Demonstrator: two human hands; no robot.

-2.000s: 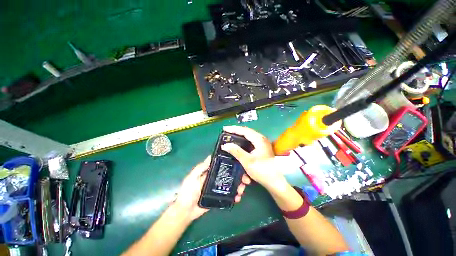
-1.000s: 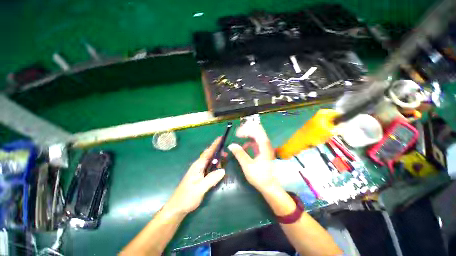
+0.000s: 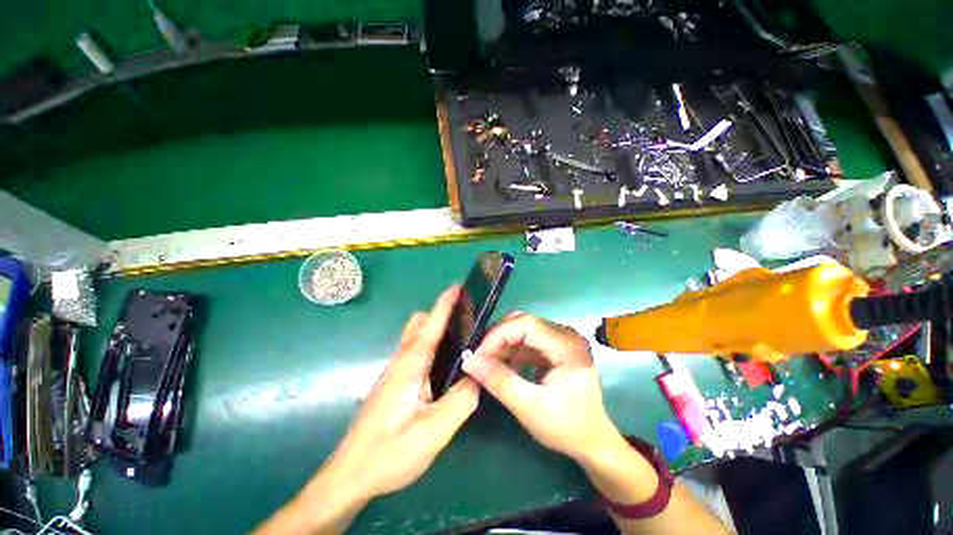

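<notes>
A black smartphone (image 3: 491, 296) stands tilted on its edge in my left hand (image 3: 402, 418), its narrow side turned up towards me. My left fingers and thumb grip its lower half and hide much of it. My right hand (image 3: 543, 381) is at the phone's lower right side, thumb and forefinger pinched together near the edge. A tiny pale speck shows at those fingertips; I cannot tell what it is. The yellow-orange electric screwdriver (image 3: 731, 313) hangs to the right of my right hand, its dark tip pointing left. A clear screw dish (image 3: 331, 277) of silvery bits sits behind my left hand.
Thick black phone holders (image 3: 143, 381) lie at left, beside a blue bin (image 3: 8, 355) and white cables (image 3: 65, 517). A black wood-edged parts tray (image 3: 627, 146) stands at the back. Small white pieces (image 3: 747, 428), a red-edged multimeter (image 3: 862, 361) and a tape roll (image 3: 911, 217) are at right.
The phone has turned from its back showing to its edge up. My right hand has come back to the phone with fingers pinched. The screwdriver now hangs more level and looks larger.
</notes>
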